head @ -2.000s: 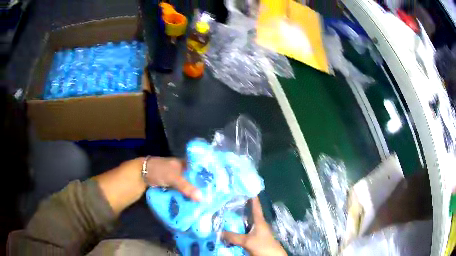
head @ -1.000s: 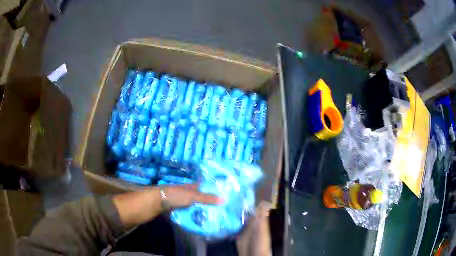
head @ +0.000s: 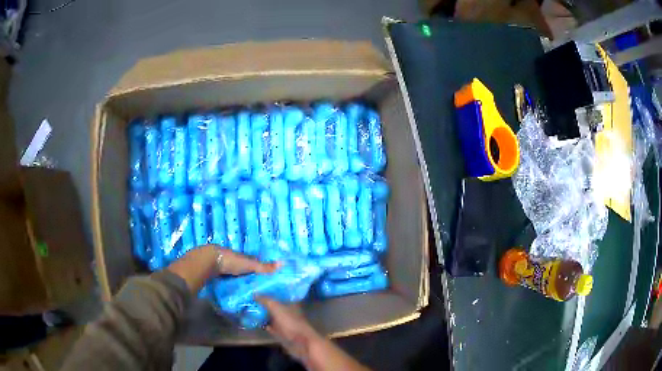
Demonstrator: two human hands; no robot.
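An open brown carton (head: 261,61) holds two long rows of bagged blue products (head: 254,145) standing on edge, with a few lying flatter at the near right. My left hand (head: 218,262) and my right hand (head: 290,322) are inside the near side of the carton. Both hold a bagged blue product (head: 272,286), left hand from above and left, right hand from the near side. The clear film on it is shiny. Whether it is one piece or more cannot be told.
A dark green bench (head: 414,58) stands at the right. On it are a yellow and blue tape gun (head: 483,134), a dark flat case (head: 473,228), an amber bottle (head: 544,275), clear bags (head: 555,188) and a yellow envelope (head: 617,145). Another brown box (head: 62,239) is at the left.
The view has turned from the bench to the carton. Both hands have carried the blue product from over the bench, then lowered it into the carton's near side.
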